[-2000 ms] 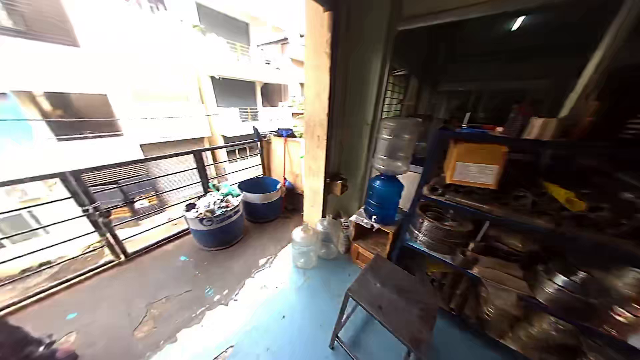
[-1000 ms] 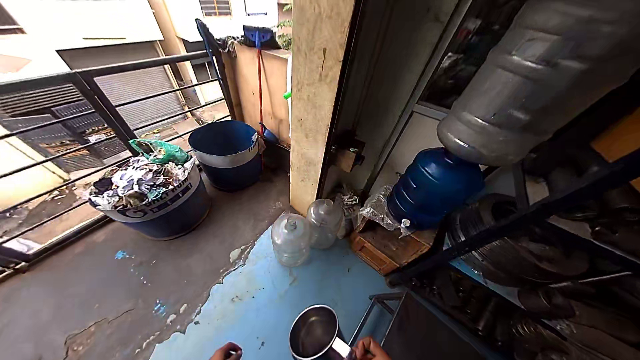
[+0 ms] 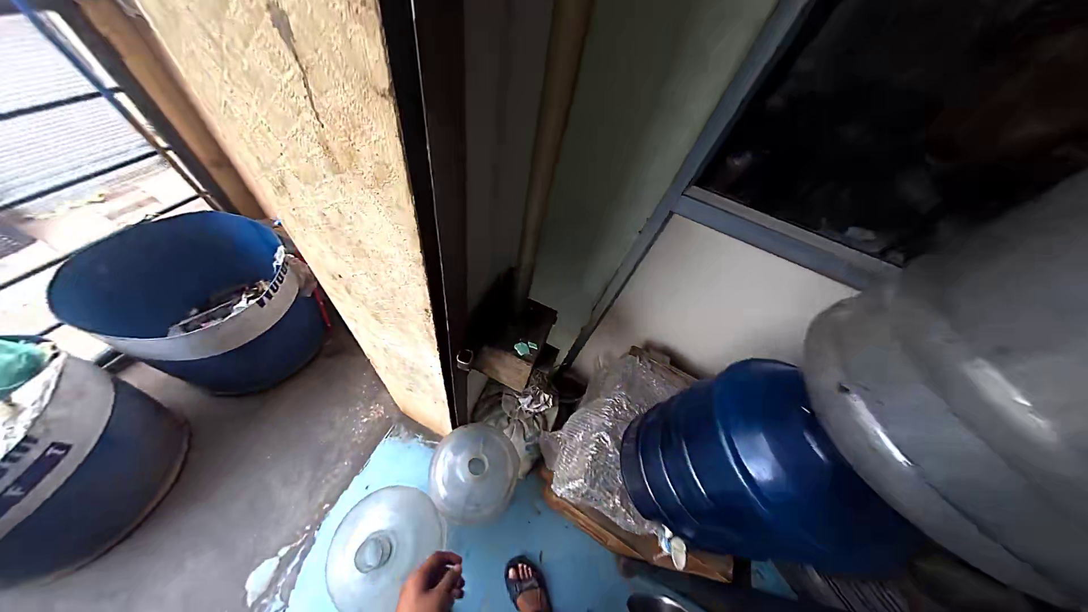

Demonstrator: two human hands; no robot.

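Observation:
My left hand (image 3: 432,582) is low in the view, its fingers curled beside the neck of a clear plastic water jug (image 3: 374,552) on the blue floor; whether it touches the jug or holds anything is unclear. A second clear jug (image 3: 473,472) stands just behind the first. At the bottom edge, only part of a metal mug's rim (image 3: 659,603) shows; my right hand is out of view. To the right, a blue water dispenser (image 3: 748,467) with a white tap (image 3: 673,548) rests on a wooden stand (image 3: 608,531), under a large clear water bottle (image 3: 960,399).
Two blue tubs with white bands, one (image 3: 246,340) behind the other (image 3: 110,450), stand at the left by a railing (image 3: 76,102). A rough pillar (image 3: 340,212) rises behind the jugs. Clear plastic wrap (image 3: 595,433) lies beside the dispenser. My sandaled foot (image 3: 525,582) is on the floor.
The view has moved in close to the jugs and dispenser. My left hand is now beside the nearer jug. My right hand, earlier at the metal mug's handle, has left the view.

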